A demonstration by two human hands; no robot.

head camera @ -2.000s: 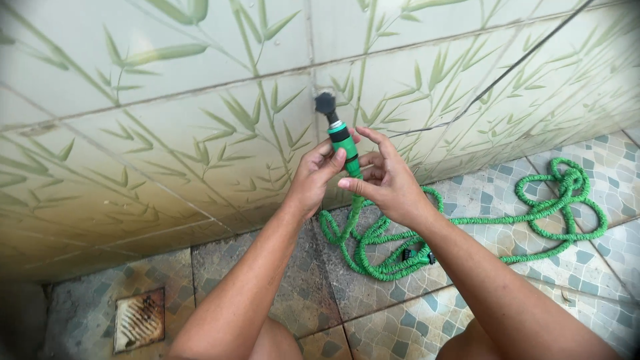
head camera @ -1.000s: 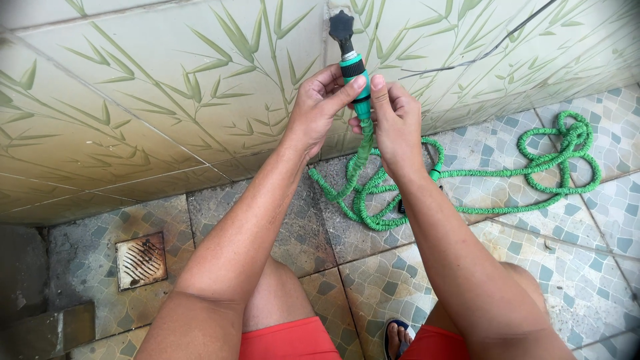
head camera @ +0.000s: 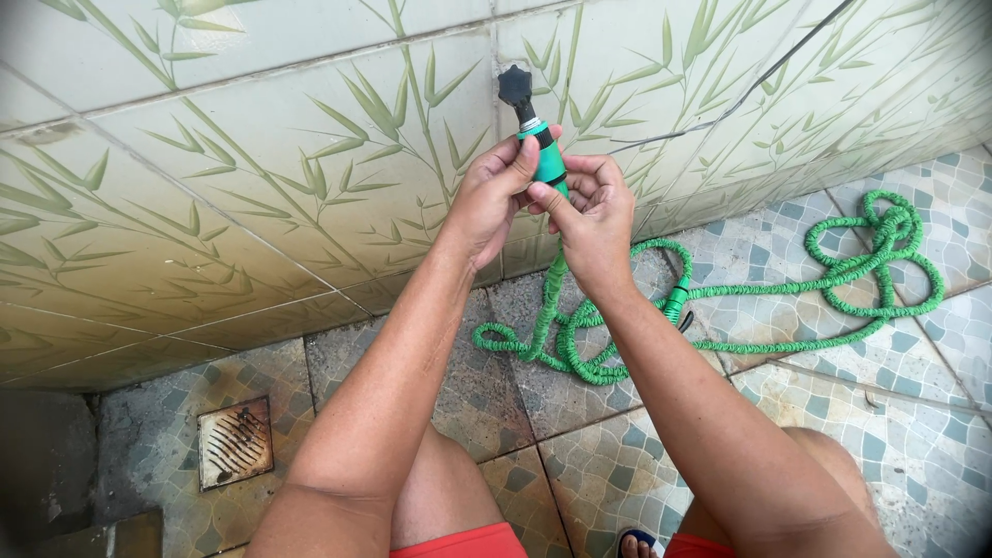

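Note:
A black faucet with a star-shaped knob [head camera: 515, 85] sticks out from the tiled wall. On its spout sits a green and black hose connector [head camera: 549, 161]. My left hand [head camera: 492, 186] pinches the connector's upper part between thumb and fingers. Just below, my right hand [head camera: 593, 213] grips the lower end, where the hose enters; some of its fingers are hidden behind. From there the green fabric-covered hose [head camera: 547, 298] hangs to the floor and lies in loose loops. A second green fitting [head camera: 677, 301] on the hose rests beside my right forearm.
A rusty square floor drain [head camera: 235, 443] lies at the lower left. A thin dark cable [head camera: 744, 99] runs along the wall at the upper right. More hose loops [head camera: 883, 256] lie on the patterned floor tiles at the right. A sandaled foot [head camera: 639, 542] shows at the bottom edge.
The view has shifted somewhat. Both hands stay at the connector; the fingers of my right hand have changed their hold around its lower end.

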